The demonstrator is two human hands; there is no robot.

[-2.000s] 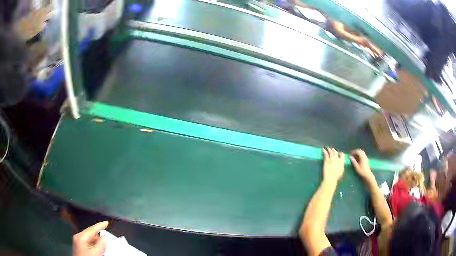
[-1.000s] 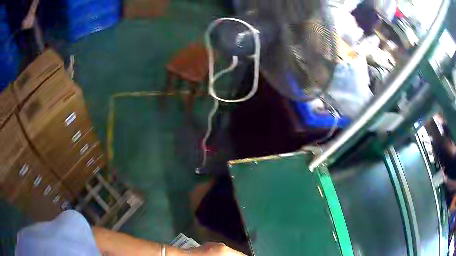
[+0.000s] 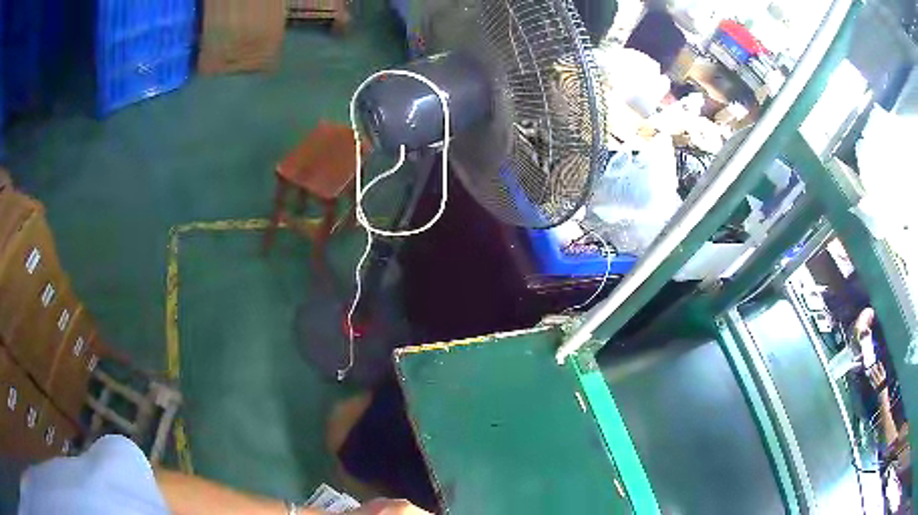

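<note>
My left hand (image 3: 395, 507) shows at the bottom edge, mostly cut off, with a light blue sleeve and bare forearm coming in from the left and a band at the wrist. White label sheets (image 3: 330, 498) with dark print stick out beside the wrist, held in this hand; the fingers are hidden. My right hand is out of the picture. The dark green workbench top (image 3: 493, 422) with its lighter green edge strip lies just right of my left hand.
Stacked cartons (image 3: 38, 302) with white labels stand at left beside a pallet (image 3: 131, 407). A pedestal fan (image 3: 544, 111) with looped white cord, a wooden stool (image 3: 324, 166), blue crates (image 3: 146, 50) and a blue tray (image 3: 584, 260) stand beyond. A metal-edged green frame (image 3: 705, 221) rises at right.
The view has swung left from the bench and the other person's arms to the floor side. Since one second ago, the cartons, stool and bench have shifted left in the picture; the fan shows more sharply.
</note>
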